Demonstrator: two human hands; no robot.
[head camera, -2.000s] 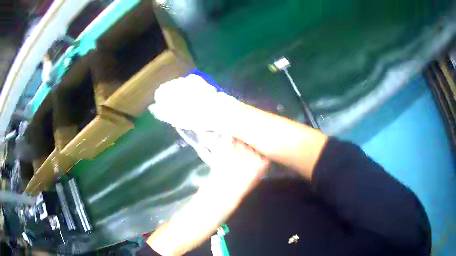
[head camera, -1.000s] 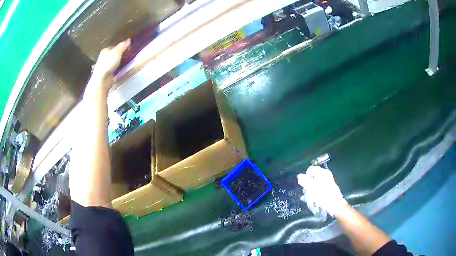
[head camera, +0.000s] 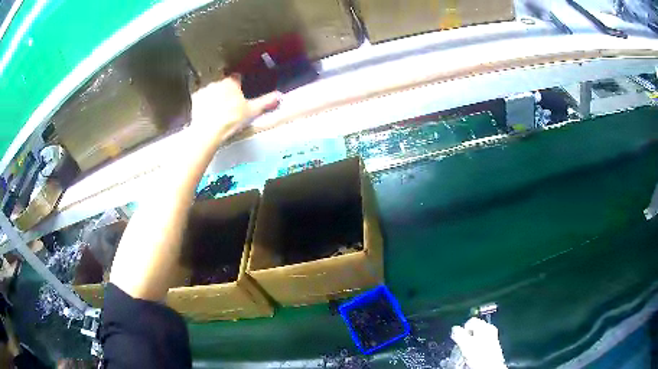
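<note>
My left hand (head camera: 227, 108) is bare and reaches up to the white shelf, thumb spread from the fingers. Its fingertips meet the lower edge of a dark red item (head camera: 278, 61) with a small white mark. Whether they grip it is unclear. My right hand (head camera: 480, 344), in a white glove, is at the bottom edge, partly cut off. It is right beside the silver mallet head (head camera: 488, 310); the handle is hidden, so a grip cannot be told. The blue parts tray (head camera: 374, 321) holds black parts, with small dark and silver pieces (head camera: 418, 354) near it.
Open cardboard boxes (head camera: 317, 279) with dark contents stand on the green belt (head camera: 505, 216), behind and left of the tray. More cardboard boxes (head camera: 440, 18) stand on the shelf (head camera: 404, 86) above. A grey metal bar (head camera: 36, 263) crosses the lower left.
The view has turned and shifted towards the shelf, so tray and mallet appear lower. My left hand is now at the dark red item. My right hand remains by the mallet.
</note>
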